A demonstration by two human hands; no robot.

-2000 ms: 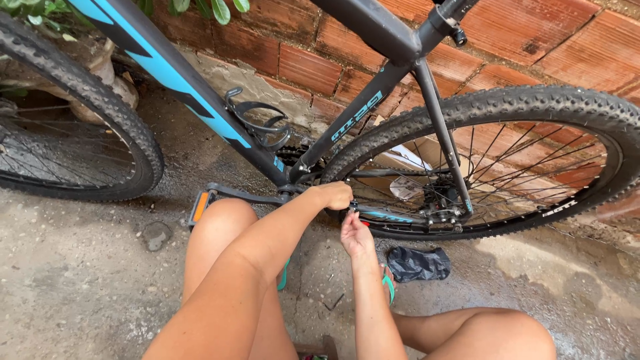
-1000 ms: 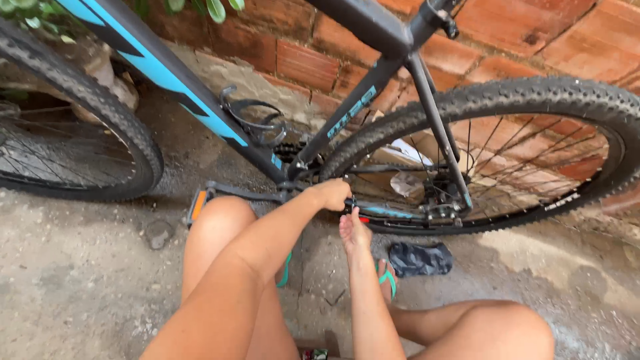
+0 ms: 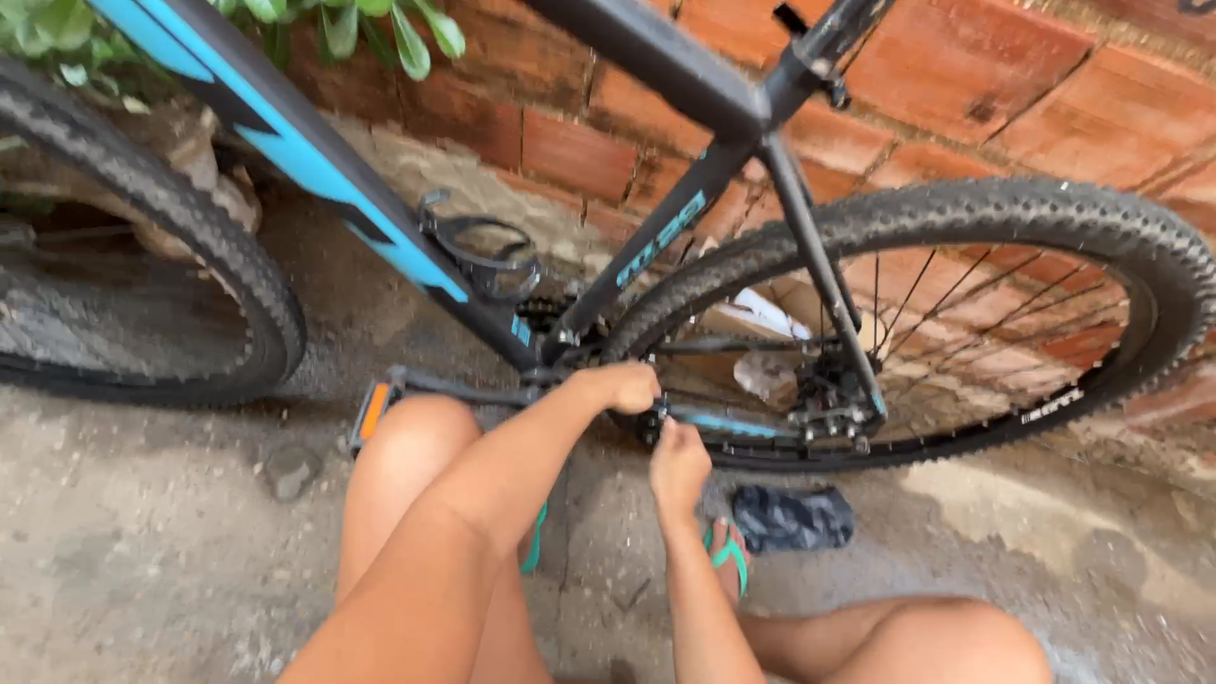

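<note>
A black and blue mountain bike (image 3: 665, 71) stands against a wall, its rear wheel (image 3: 950, 204) on the right. Curled fingers of my left hand (image 3: 622, 385) rest at the chainstay, just behind the bottom bracket. Close below and to the right is my right hand (image 3: 680, 461), its fingertips pinched at a small dark part by the blue-marked chainstay (image 3: 736, 425). What the fingers hold is too small and blurred to tell. The pedal (image 3: 370, 416) with an orange reflector is left of my knee. A black bottle cage (image 3: 484, 249) sits on the down tube.
Behind the bike is a brick wall (image 3: 988, 85). A black crumpled cloth or bag (image 3: 793, 518) lies on the concrete beside my sandalled foot. Cardboard and clear plastic (image 3: 765, 375) show behind the spokes. Leaves (image 3: 408, 43) hang at upper left, above the front wheel (image 3: 223, 266).
Both hands stay at the chainstay, close together. A red bit seen at my right fingertips in the earlier frames no longer shows. The view has shifted slightly.
</note>
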